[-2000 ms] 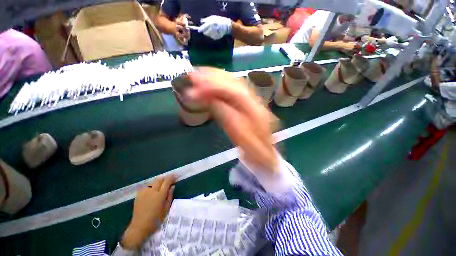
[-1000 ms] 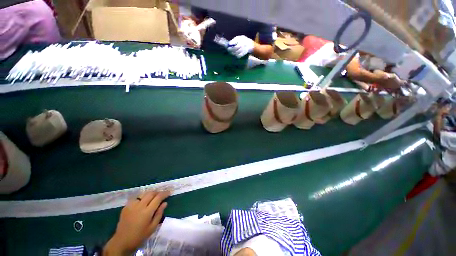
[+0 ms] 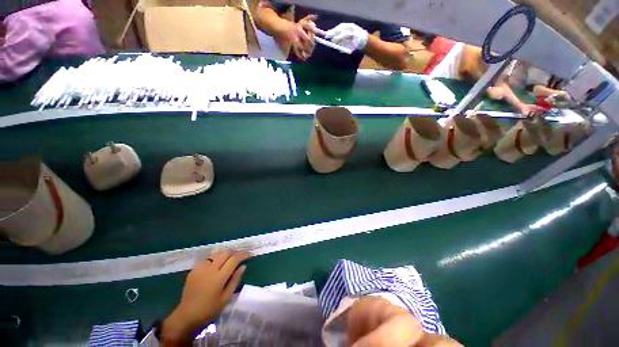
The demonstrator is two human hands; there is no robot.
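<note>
My left hand (image 3: 209,288) rests palm down beside the pale strip, empty, with a ring on one finger. My right hand (image 3: 385,327) is blurred and cut off by the bottom edge, right of the label sheets (image 3: 275,313); its fingertips and anything in them cannot be made out. A beige housing (image 3: 331,150) with a red-brown strap stands upright alone across the belt. A larger-looking housing (image 3: 66,213) is at the left edge. Two low beige caps (image 3: 114,168) with small raised fittings lie between them; the second cap (image 3: 178,177) is flatter.
Several strapped housings (image 3: 409,150) stand in a row to the right. White rods (image 3: 163,83) lie piled across the line before an open carton (image 3: 197,30). A gloved worker (image 3: 349,37) holds a rod. A clear ring (image 3: 132,294) lies near my left hand. A metal post (image 3: 543,161) slants at right.
My right hand has drawn back from the lone housing to the bottom edge by the sheets. My left hand stays by the strip. The view has shifted left, showing more of the left housing.
</note>
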